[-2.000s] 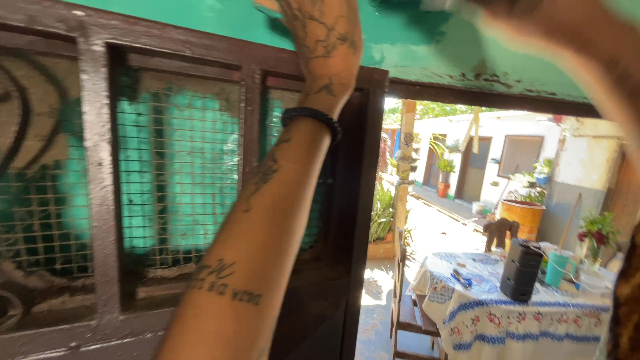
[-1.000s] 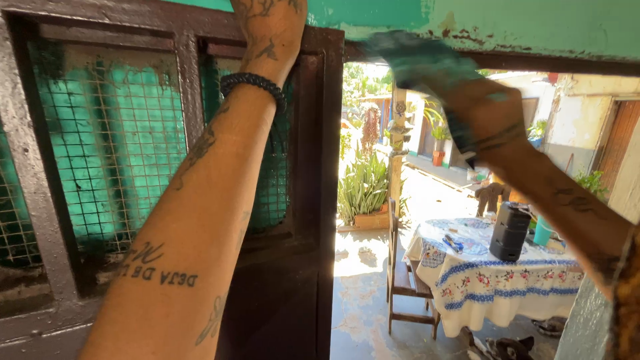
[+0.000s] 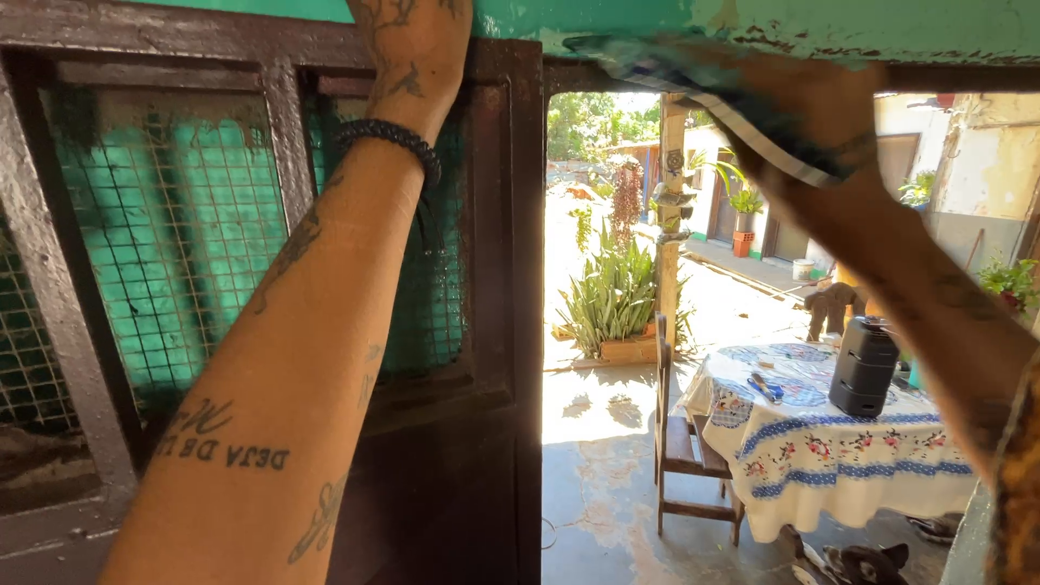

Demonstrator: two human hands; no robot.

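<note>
My left hand [image 3: 418, 41] is raised at the top of the brown door [image 3: 520, 244], its fingers cut off by the upper edge of the view. A dark braided bracelet [image 3: 390, 138] circles that wrist. My right hand [image 3: 812, 106], blurred, is up against the green painted wall [image 3: 609, 20] above the doorway, gripping a dark cloth with a pale edge [image 3: 756, 134]. The cloth lies at the wall's lower, chipped edge. Behind wire mesh [image 3: 195, 244], green shows through the door's panels.
Beyond the doorway stand a wooden chair [image 3: 691, 455] and a table with a flowered cloth [image 3: 845, 455], which bears a black speaker [image 3: 865, 366]. A dog [image 3: 869, 561] is on the floor by the table. Spiky potted plants [image 3: 609, 284] grow outside.
The right hand with the cloth has moved along the wall, toward the door's edge compared with two seconds ago. The left hand remains raised at the door top. The view has shifted.
</note>
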